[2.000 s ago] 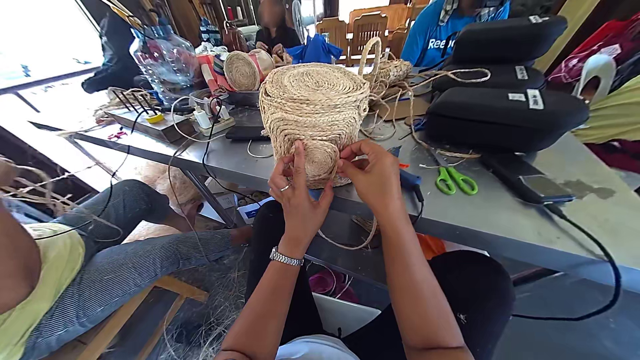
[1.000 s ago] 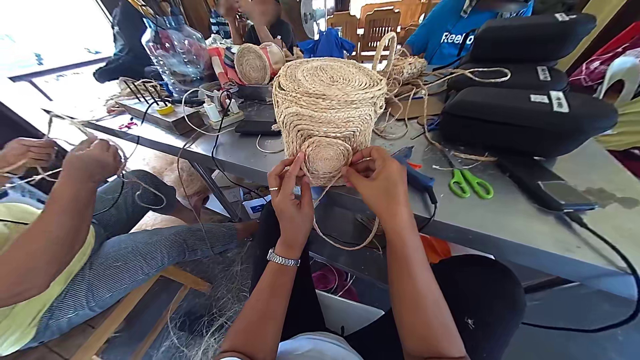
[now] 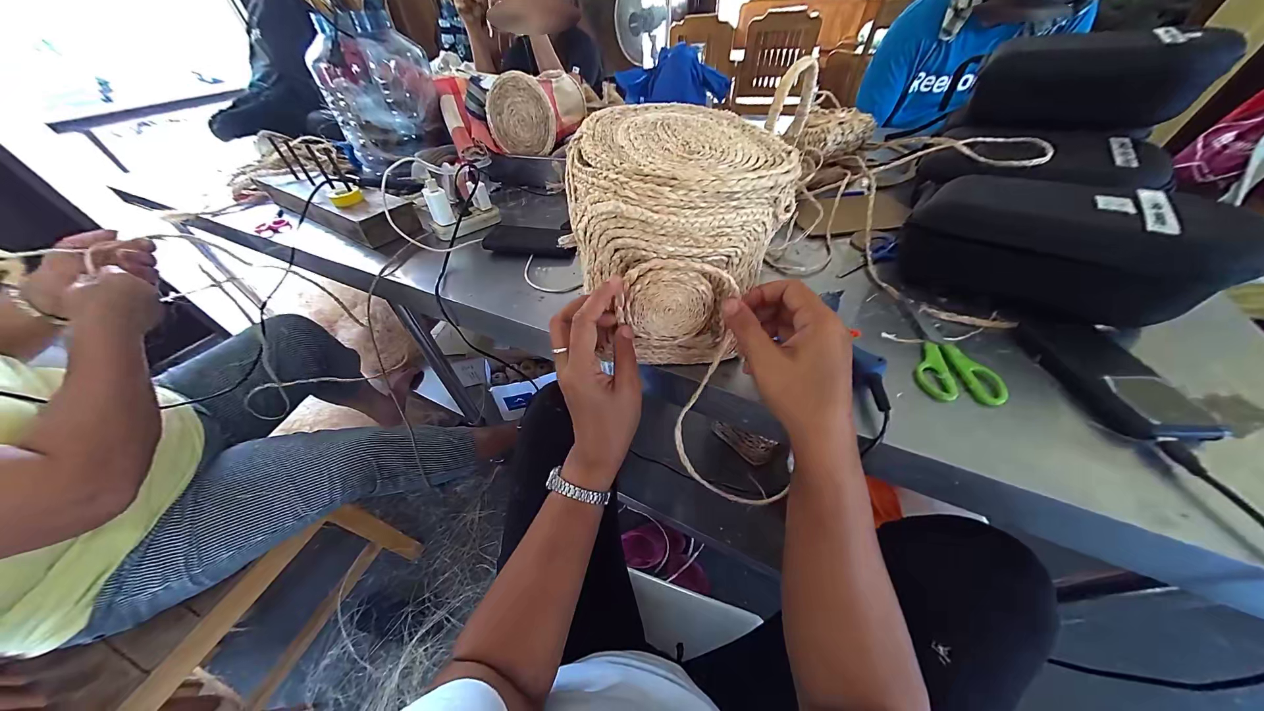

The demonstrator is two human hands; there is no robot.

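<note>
A basket of coiled, braided natural fibre stands at the table's near edge, its spiral-coiled round face on top. Against its near side is a small round coil of braid. My left hand pinches the coil's left rim between thumb and fingers. The fingers of my right hand hold the braid at the coil's right edge. From there a loose length of braid loops down below the table edge. Parts of the fingertips are hidden behind the coil.
Green-handled scissors, a black phone-like device and black cases lie to the right. A blue-handled tool is beside my right hand. At left, a power strip, cables and a pegged block stand near a co-worker's hands.
My right hand has moved out to the coil's right edge, and more of the coil's face shows. At left, the co-worker's hands have come into view with strands.
</note>
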